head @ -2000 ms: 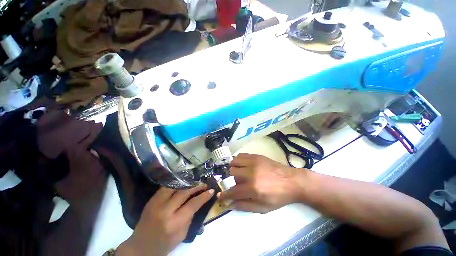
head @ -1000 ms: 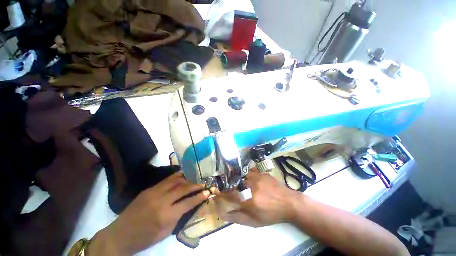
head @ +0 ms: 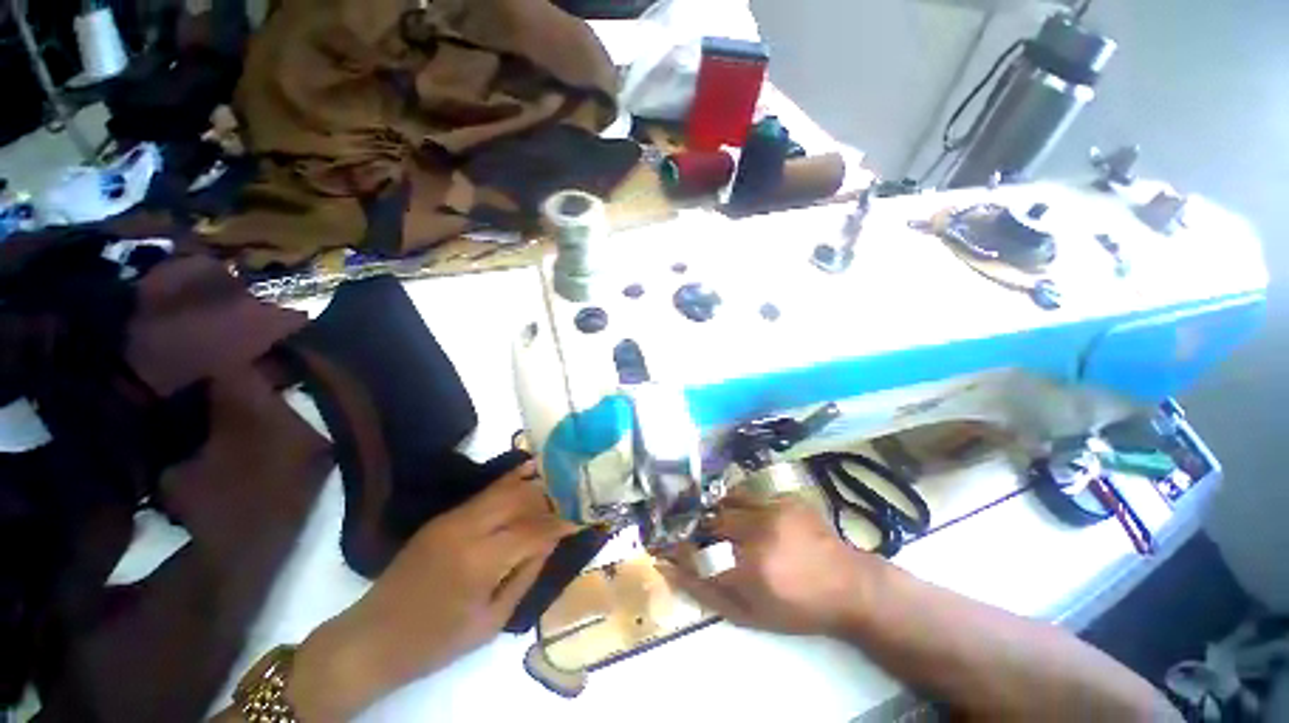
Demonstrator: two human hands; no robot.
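Observation:
A long black fabric piece with a dark brown strip (head: pixel 410 381) curves from the left of the sewing machine (head: pixel 905 311) to beneath its needle end. My left hand (head: pixel 445 565) lies flat on its near end, fingertips left of the presser foot. My right hand (head: pixel 778 565) is at the right of the presser foot, fingers bent low, with something white at one finger. Whether it grips the fabric is hidden by the fingers and machine head. The pale bed plate (head: pixel 622 600) shows between my hands.
Black-handled scissors (head: pixel 869 502) lie under the machine arm. Dark brown panels (head: pixel 212 494) are piled at left. A brown fabric heap (head: pixel 396 127), thread cones (head: pixel 763 148), a red box (head: pixel 727 96) and a metal flask (head: pixel 1032 106) stand behind. Small tools (head: pixel 1124 509) lie at right.
The view has swung, so the machine sits lower and further right, and the flask has come into view. The fabric's near end has shifted off the plate, which shows more. Both hands stay by the needle.

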